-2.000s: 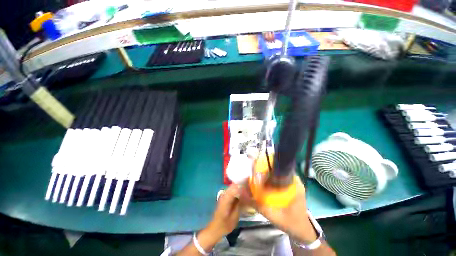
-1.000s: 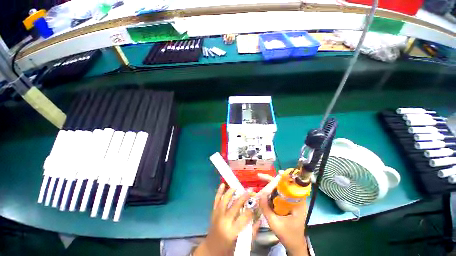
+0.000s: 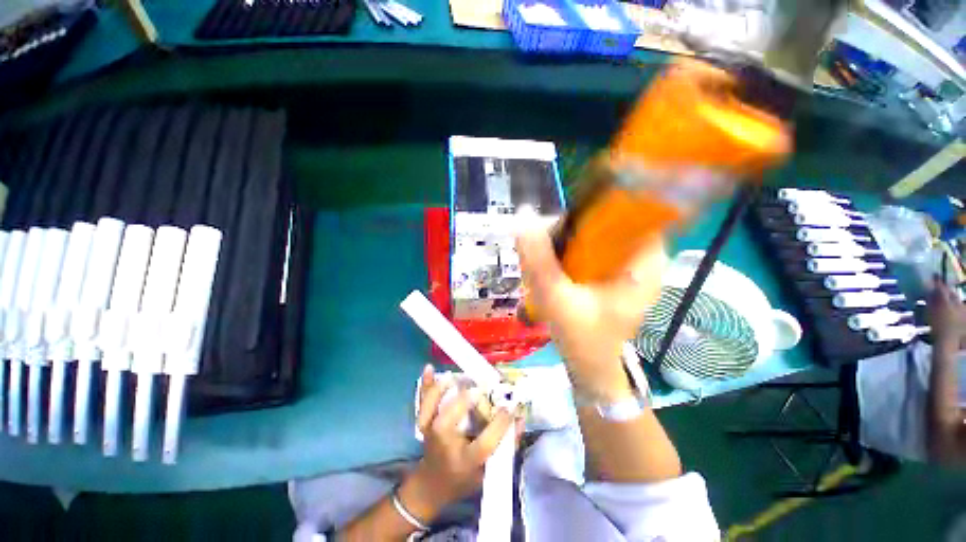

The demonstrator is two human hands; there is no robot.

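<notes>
My left hand (image 3: 461, 434) holds the white tripod leg assembly (image 3: 453, 337) at its small round hub, in front of the feeder. One flat arm points up and left, another points down toward me. My right hand (image 3: 593, 307) is raised and holds the orange electric screwdriver (image 3: 662, 159), which is large, tilted and blurred. Its tip is hard to make out near the feeder. The white screw feeder (image 3: 503, 196) with blue edges stands behind, on a red base (image 3: 436, 265).
White stick units (image 3: 138, 296) lie in a row on the black foam tray (image 3: 238, 244) at left. A round fan (image 3: 704, 323) stands right of the feeder. Another black tray (image 3: 810, 291) holds white units. Blue bins (image 3: 572, 26) are behind. A person's arm (image 3: 943, 360) shows at far right.
My right hand has lifted the screwdriver up and away from the hub. My left hand still holds the leg assembly. The view has shifted, with the left tray now nearer the left edge.
</notes>
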